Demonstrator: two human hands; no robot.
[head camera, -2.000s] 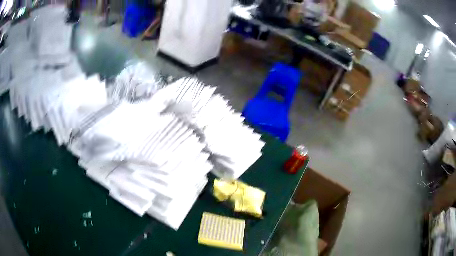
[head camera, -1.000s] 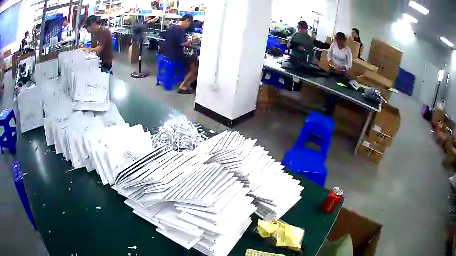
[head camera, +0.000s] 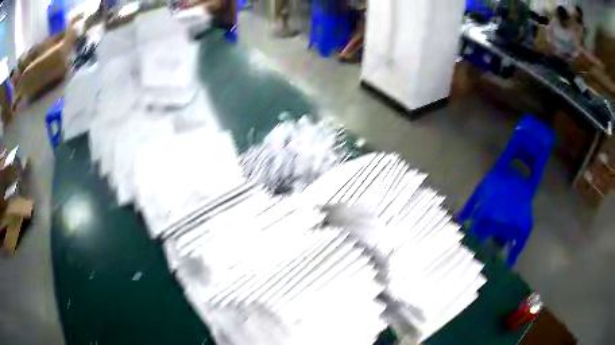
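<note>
Flat white panels (head camera: 290, 269) lie fanned in overlapping stacks on the dark green table (head camera: 114, 283). A second fanned row of white panels (head camera: 418, 249) lies to their right. More white panels (head camera: 182, 168) run back toward the far left. A tangled heap of thin white cords or strips (head camera: 297, 151) sits behind the stacks. The view is blurred. Neither of my hands is in the picture.
A red can (head camera: 524, 312) stands at the table's right edge, by a brown carton (head camera: 549, 330). A blue stool (head camera: 506, 195) is on the floor at right. A white pillar (head camera: 410, 54) stands beyond the table. People are at another table (head camera: 539, 71) at the upper right.
The view has swung left, so the stacks, can and stool sit further right in the picture. The yellow sheet and yellow bagged material have left the view.
</note>
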